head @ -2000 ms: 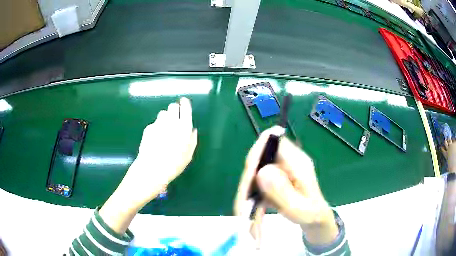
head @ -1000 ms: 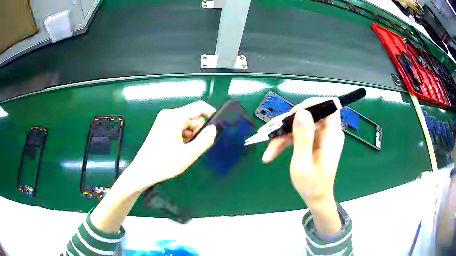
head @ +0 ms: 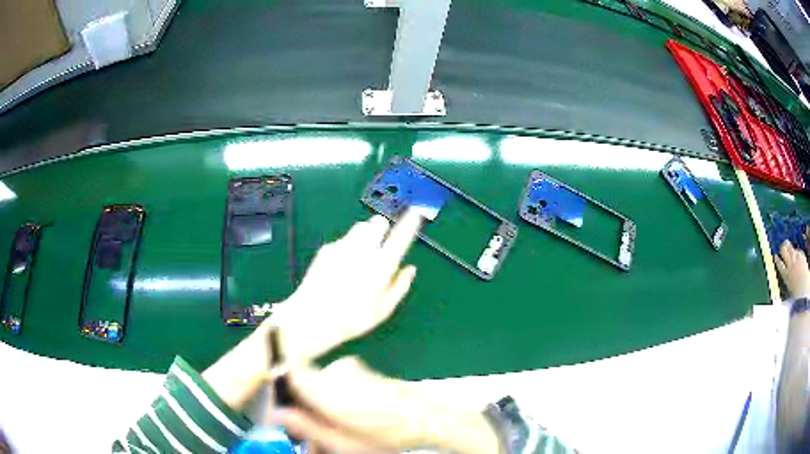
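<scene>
My left hand (head: pixel 351 279) reaches over the green conveyor belt, fingertips at the blue film (head: pixel 410 191) on the nearest phone middle frame (head: pixel 451 255); I cannot tell whether it grips it. My right hand (head: pixel 355 403) is low and blurred near my left wrist, closed around the dark tweezers (head: pixel 281 377), whose far end is unclear. A dark phone middle frame (head: pixel 226 257) with a black sheet lies left of my left hand, its lower right part hidden by the hand and wrist.
Two more dark frames (head: pixel 85 275) lie at left. Two blue-film frames (head: pixel 595 251) lie at right. Crumpled blue scraps (head: pixel 262 443) are at the bottom edge. A red tray (head: pixel 742 124) is at far right, a grey post (head: pixel 417 62) behind. Another person's hand (head: pixel 790 266) shows at right.
The frame my left hand was holding up is no longer raised; a dark frame lies left of that hand. My right hand and tweezers have moved down left. The belt's frames have shifted left.
</scene>
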